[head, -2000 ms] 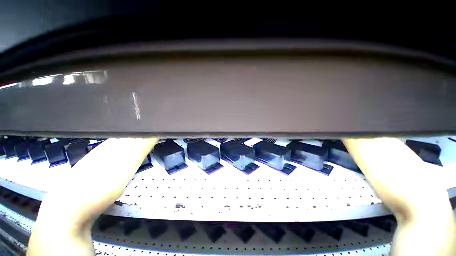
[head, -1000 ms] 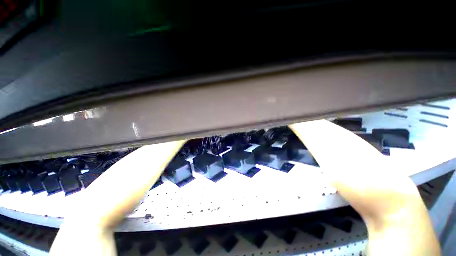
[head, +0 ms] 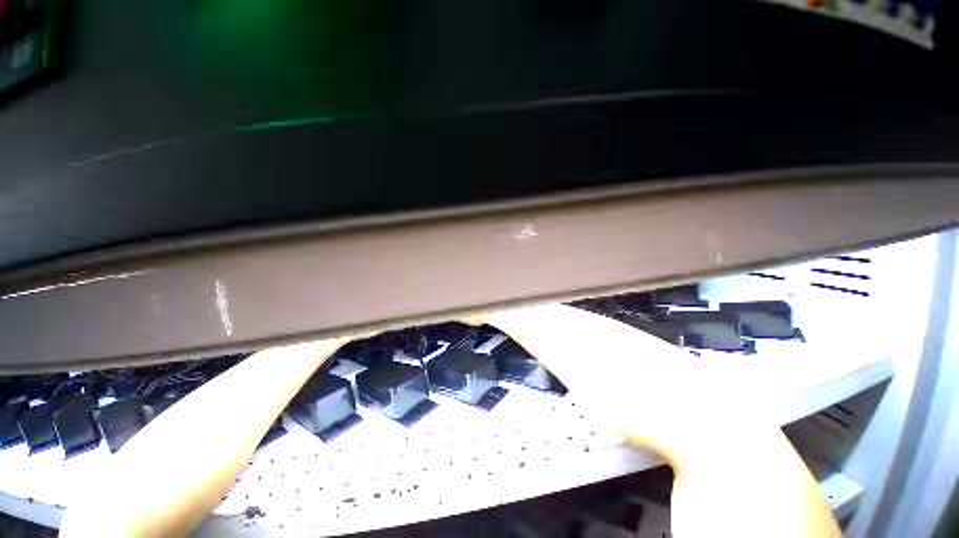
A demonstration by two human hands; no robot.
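Note:
Black power adapters (head: 393,387) stand in a row on a white perforated shelf (head: 421,462), with dark cables behind them. Both bare forearms reach in over the shelf from the bottom of the view. My left hand and my right hand are hidden behind the grey-brown edge of the shelf above, near the back of the adapter row. Only the wrists and forearms show, overexposed. What the hands hold cannot be seen.
The grey-brown shelf edge (head: 442,263) crosses the whole view above the arms. Another shelf with dark adapters lies below. The cabinet's pale side wall (head: 915,389) with vent slots is at the right. A dark area with a green glow is at the top.
The view has shifted right, showing more of the side wall. Both forearms have moved left along the shelf, and the right one now slants further inward, closer to the left wrist.

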